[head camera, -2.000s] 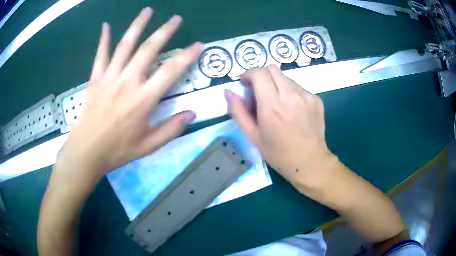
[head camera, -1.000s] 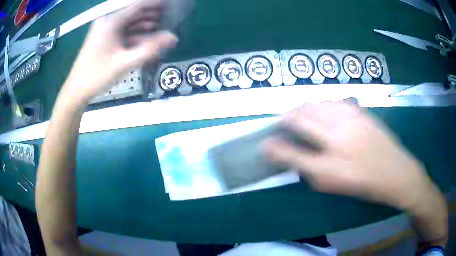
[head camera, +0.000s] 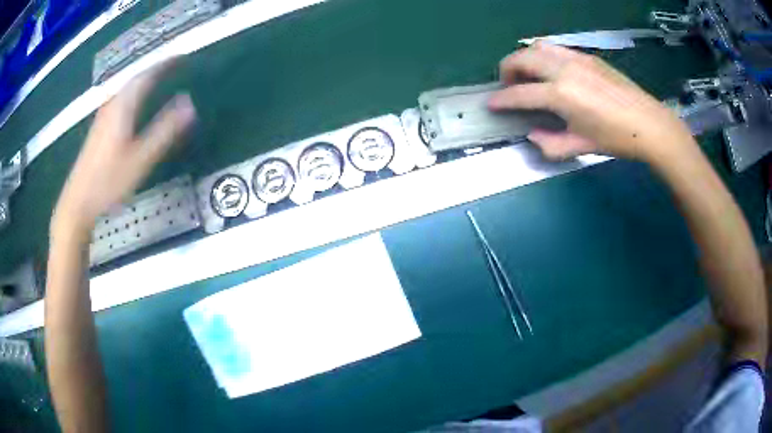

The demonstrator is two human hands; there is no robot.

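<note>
A four-position fixture (head camera: 296,173) with four ringed round parts lies along the white rail, left of centre. My right hand (head camera: 571,101) holds a grey cover plate (head camera: 470,117) over a second fixture just to its right; only a sliver of that fixture's left end shows. My left hand (head camera: 127,152) is blurred, fingers apart, above a dotted cover plate (head camera: 148,221), and nothing shows in it. A white wipe (head camera: 309,317) with a pale blue patch lies flat on the green bench. Tweezers (head camera: 499,275) lie to its right.
A white rail (head camera: 339,205) runs across in front of the fixtures. Another grey plate (head camera: 157,34) lies on the far white rail at top left. Metal brackets (head camera: 745,93) stand at the right edge. A blue object (head camera: 42,38) is at the upper left corner.
The cover plate has moved from the wipe up and right onto the second fixture with my right hand. My left hand has moved down, and the dark object in it is gone. Tweezers now show.
</note>
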